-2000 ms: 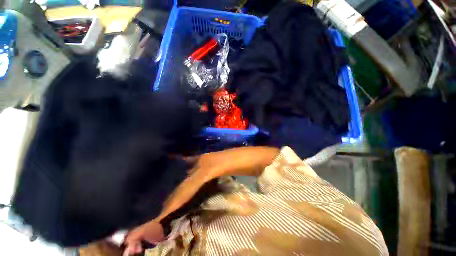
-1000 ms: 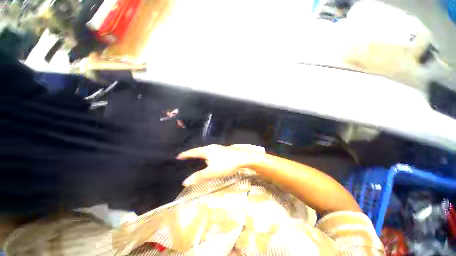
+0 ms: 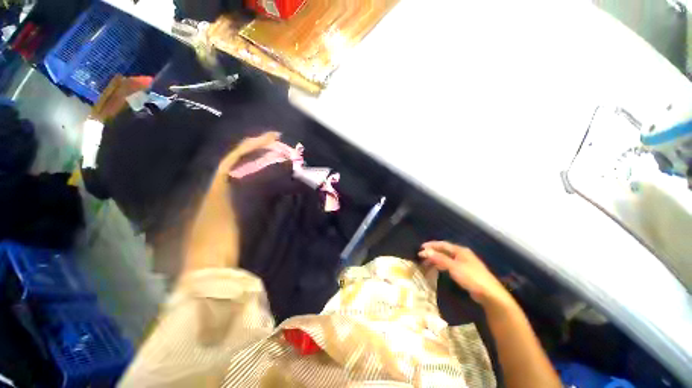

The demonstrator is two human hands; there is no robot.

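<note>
A large heap of black cloth [image 3: 265,227] lies over my lap and to the left, along the table edge. A pink strip [image 3: 265,161], knotted in two places, lies on it. My left hand [image 3: 246,155] is on the heap at the strip's left end, fingers pointing right; whether it grips the strip or cloth cannot be told. My right hand [image 3: 459,267] is at the right end of the lap, near the table's front edge, fingers a little apart, with nothing visible in it.
The white table [image 3: 455,98] runs diagonally to the right, with part of a white and blue machine [image 3: 671,140] at its right. A brown board [image 3: 334,30] and red box [image 3: 281,6] are at the top. Blue crates [image 3: 95,45] stand at left and lower left [image 3: 76,333].
The view has swung left from the crate with the red items. My left hand and the pink strip have come into view. My right hand now shows further right, away from the cloth heap.
</note>
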